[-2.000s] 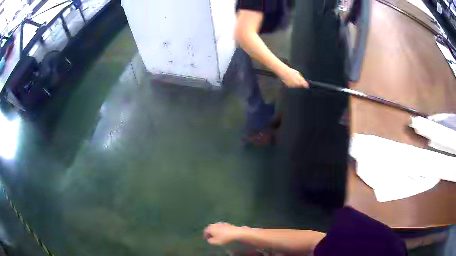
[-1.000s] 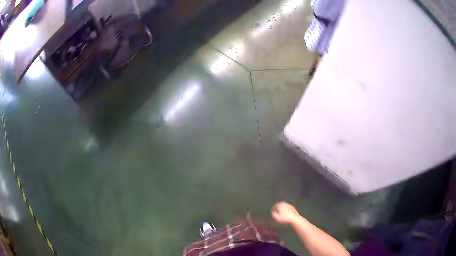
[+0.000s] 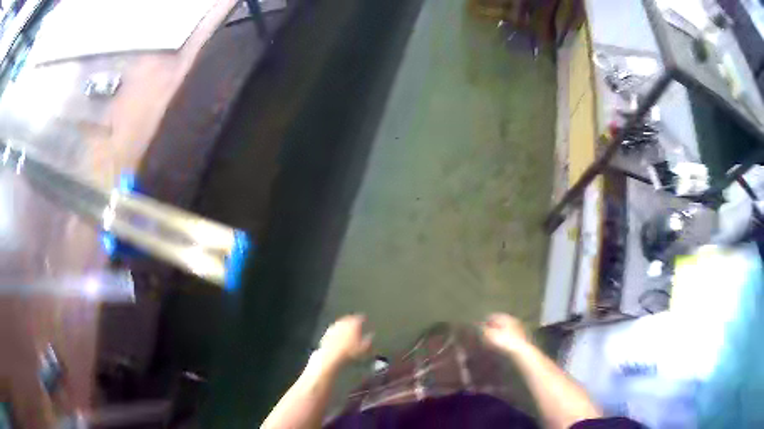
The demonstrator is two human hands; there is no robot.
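My left hand (image 3: 346, 338) is at the bottom centre, in front of my body, blurred, with no object visible in it. My right hand (image 3: 504, 332) is to its right at similar height, also blurred, with no object visible. The hands are apart and touch nothing that I can see. Whether their fingers are closed is too blurred to tell. A pale yellow frame-like thing with blue ends (image 3: 172, 237) juts out over the edge of the brown table on the left, away from my left hand.
Green floor (image 3: 444, 193) runs ahead between the brown table (image 3: 151, 109) and a cluttered bench or shelf on the right. A dark angled bar (image 3: 610, 149) stands at that bench. Pale blue and white material (image 3: 670, 352) lies at the lower right. A white sheet (image 3: 126, 29) lies on the table's far part.
The view has turned from the white block and open floor to an aisle between furniture. My left hand has come into view; the other person seen earlier is out of view.
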